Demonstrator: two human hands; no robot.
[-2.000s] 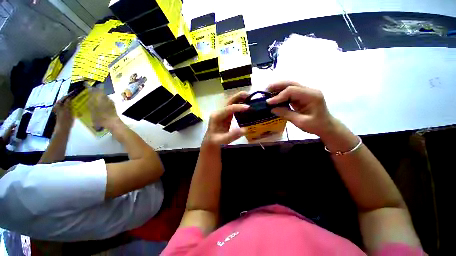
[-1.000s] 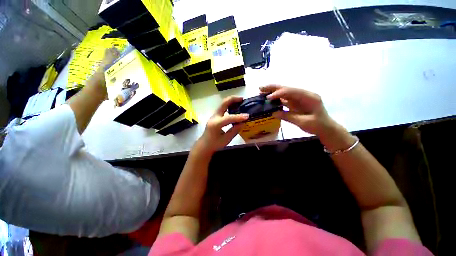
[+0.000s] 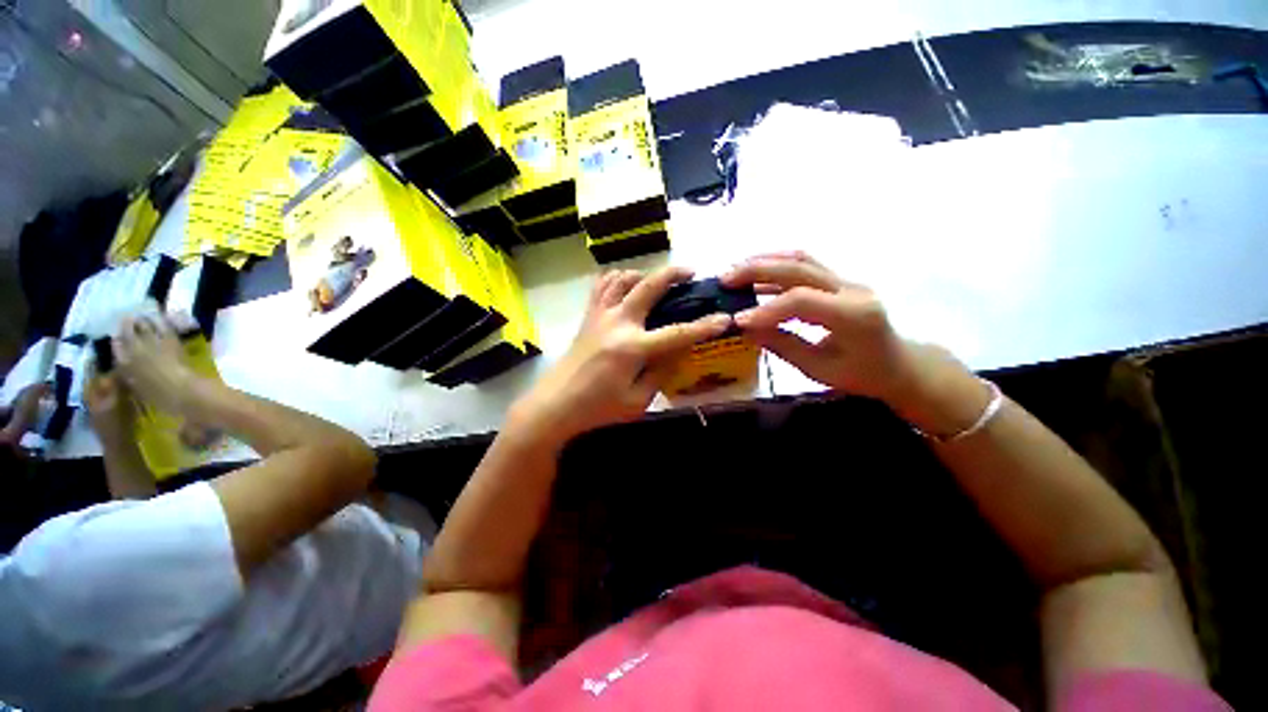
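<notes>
A retail box with a yellow face and black top stands at the bench's near edge in front of me. A dark hang loop lies at its top, partly hidden by my fingers. My left hand holds the box's left side, with fingers across the black top. My right hand has its fingertips on the right side of the top. A pile of clear plastic bags looks white on the bench beyond my hands.
Yellow and black retail boxes stand in rows and stacks at the left. Flat yellow sheets lie farther left. A person in a white shirt handles a yellow item at the left. A black strip runs along the bench.
The loop stood raised in an arch and is now lower, under my fingers. My left hand has moved over the box top. The neighbour's arm reached to the yellow sheets and came back.
</notes>
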